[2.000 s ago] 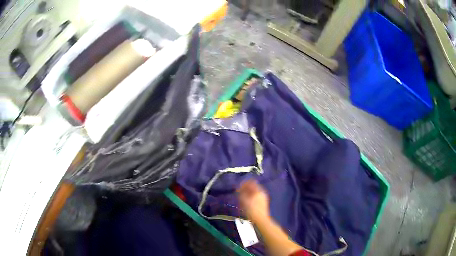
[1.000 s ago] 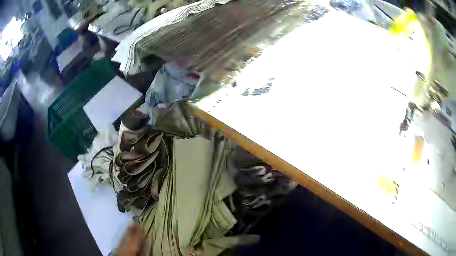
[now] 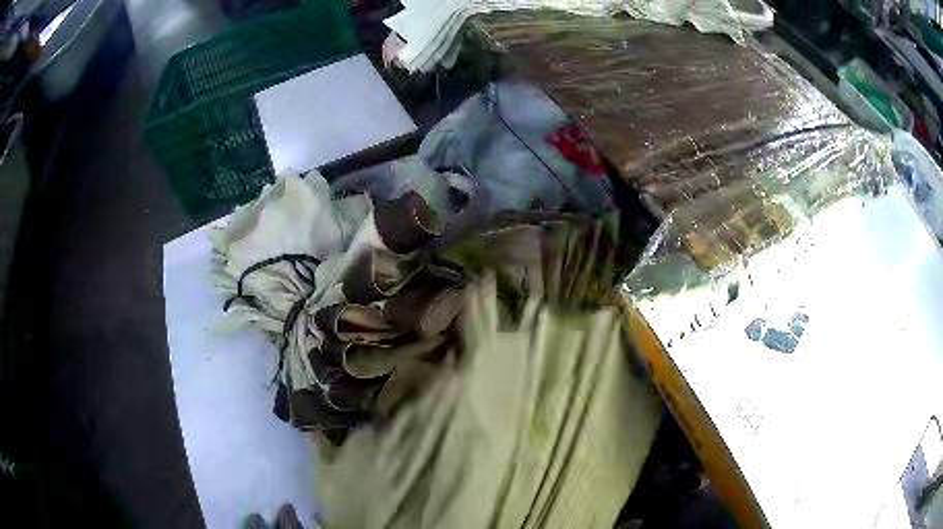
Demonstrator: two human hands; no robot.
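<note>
Khaki cut fabric pieces (image 3: pixel 579 403) lie fanned and partly blurred at the bottom centre. Beside them on the left is a bundle of brown-edged layers (image 3: pixel 362 362), folded in loops. Its pale gathered part (image 3: pixel 279 222) has a dark cord (image 3: pixel 295 310) around it. Two small blurred shapes at the bottom edge look like fingertips of my left hand (image 3: pixel 271 519); they are cut off, and whether they hold anything cannot be told. My right hand is not in view.
A white board-like surface (image 3: pixel 212 362) lies under the bundle. Behind it stand a green mesh crate (image 3: pixel 207 93) and a white flat piece (image 3: pixel 336 112). At right are the white table with an orange-brown edge (image 3: pixel 682 398) and a plastic-wrapped brown stack (image 3: pixel 662 93). Grey-blue fabric (image 3: pixel 507 145) lies between.
The view has swung from the crate of navy fabric and a hand over it to the khaki and brown-edged bundles, which now look closer. The hand at lower left has nearly left the picture.
</note>
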